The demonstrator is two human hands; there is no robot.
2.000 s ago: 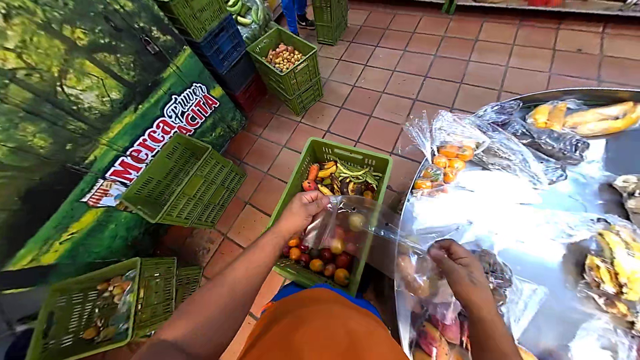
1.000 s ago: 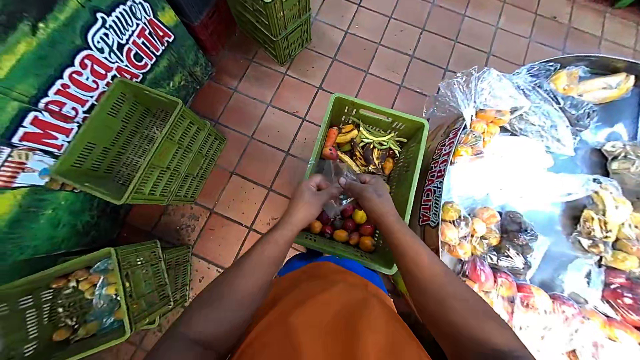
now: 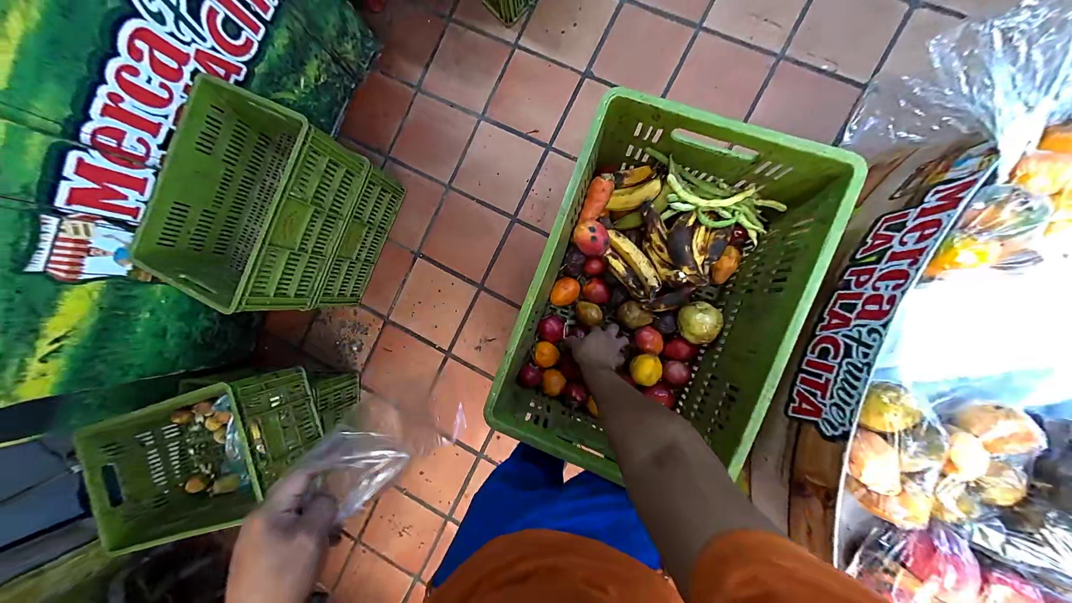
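My left hand [image 3: 289,523], slightly blurred, grips a clear plastic bag [image 3: 364,461] over the tiled floor, left of the big green crate [image 3: 779,335]. Down inside that crate, my right hand [image 3: 599,347] touches the round fruit, fingers curled downward; whether it grasps a piece is hidden. Around it lie dark red fruits [image 3: 647,339], orange ones [image 3: 564,291], a yellow one [image 3: 646,369] and a pale green one [image 3: 700,322]. Spotted, blackened bananas [image 3: 634,264], green bean pods [image 3: 712,201] and a carrot [image 3: 596,198] fill the crate's far half.
Nested green crates [image 3: 222,197] stand on the left by a printed banner [image 3: 126,109]. Below them another crate [image 3: 159,494] holds small produce. A metal display table [image 3: 946,335] with bagged fruit [image 3: 992,435] stands close on the right. Terracotta tiles [image 3: 473,234] cover the floor.
My hands were together on the clear bag above the crate; they have moved apart. The left has gone left with the bag, the right down among the fruit. The view has shifted closer over the crate.
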